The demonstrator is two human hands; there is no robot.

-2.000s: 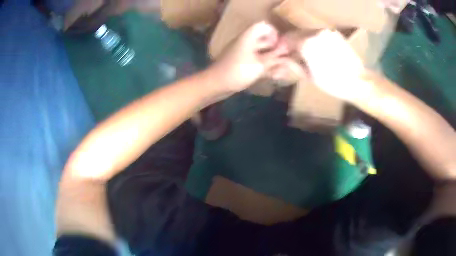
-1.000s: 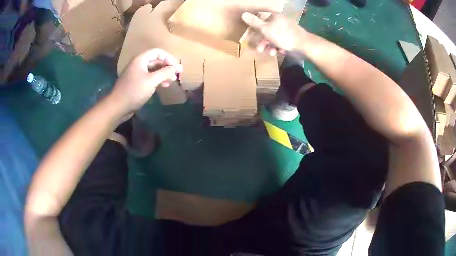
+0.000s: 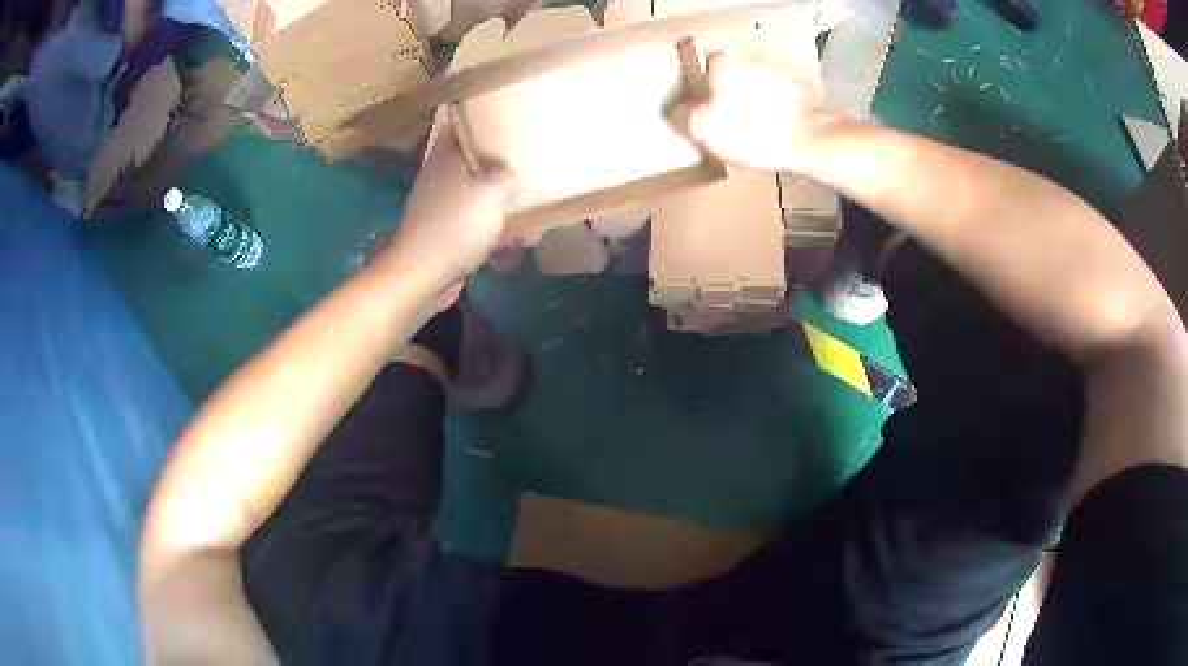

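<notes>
A formed box [image 3: 586,124] is held between my two hands at the top centre, a shallow tray with low upright walls and an overexposed inside. My left hand [image 3: 456,215] grips its left end wall. My right hand [image 3: 749,115] grips its right end; the fingers are partly washed out by glare. A long raised edge of cardboard runs behind the tray. The work pile of blanks [image 3: 717,247] lies below and behind the box, its layered edges showing towards me.
A stack of cardboard boxes [image 3: 345,65] stands at the upper left. A water bottle [image 3: 215,229] lies on the green floor [image 3: 625,416]. Yellow-black tape [image 3: 853,364] is near my right foot, and a loose cardboard piece [image 3: 612,540] lies near my lap. A blue sheet [image 3: 78,416] is at left.
My hands were apart, the right one at a partly raised cardboard piece. Now both hold the box by its ends, with walls upright. The view has shifted, so the scene sits further right.
</notes>
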